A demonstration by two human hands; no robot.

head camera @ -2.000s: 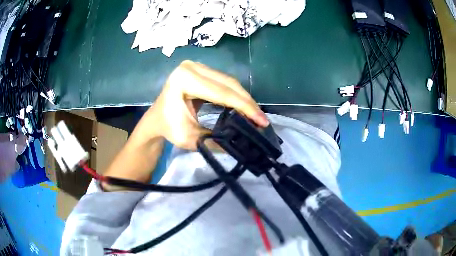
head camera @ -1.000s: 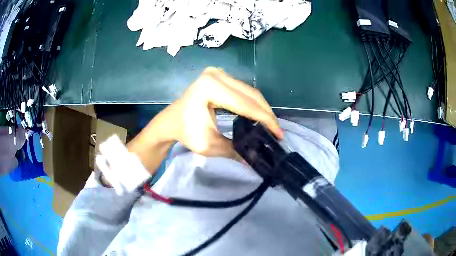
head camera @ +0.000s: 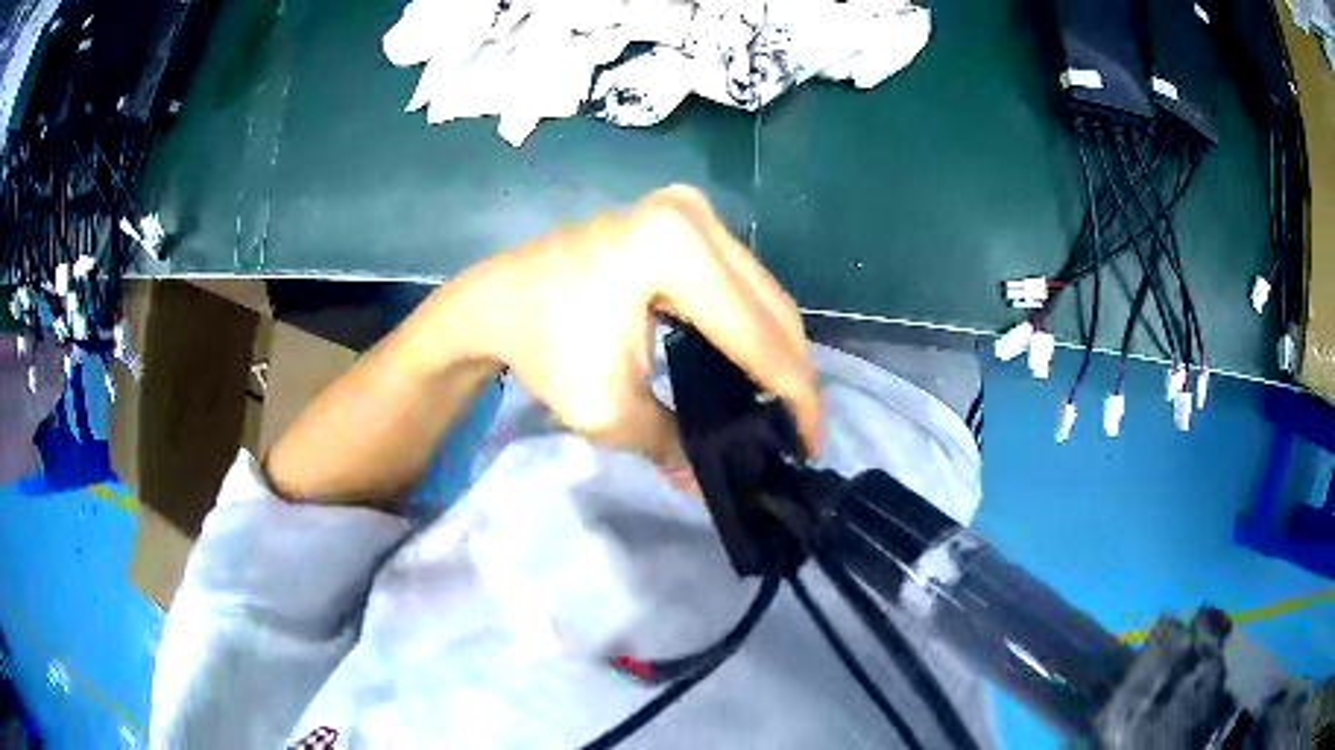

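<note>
My left hand (head camera: 644, 315) is closed around a black controller box (head camera: 725, 440) above my lap, thumb and fingers on either side. The box is tilted, and its cable-exit end faces down and right. The sealant gun (head camera: 1010, 623) comes in from the lower right. Its dark tip meets or nearly meets that end; exact contact is hard to see. A pale band circles its dark tube, and its rear is smeared black and grey. Black cable leads (head camera: 718, 645) hang from the box, one with a red part. My right hand cannot be made out.
Crumpled stained white rags (head camera: 659, 59) lie on the green bench mat (head camera: 893, 205). Waiting boxes (head camera: 1105, 66) at right have leads hanging past the bench edge. Piled boxes (head camera: 110, 73) are at far left. An open carton (head camera: 191, 425) stands below left.
My left hand has moved right, and the box has turned more upright. The large white connector that hung at left is out of view. The gun still points at the box end.
</note>
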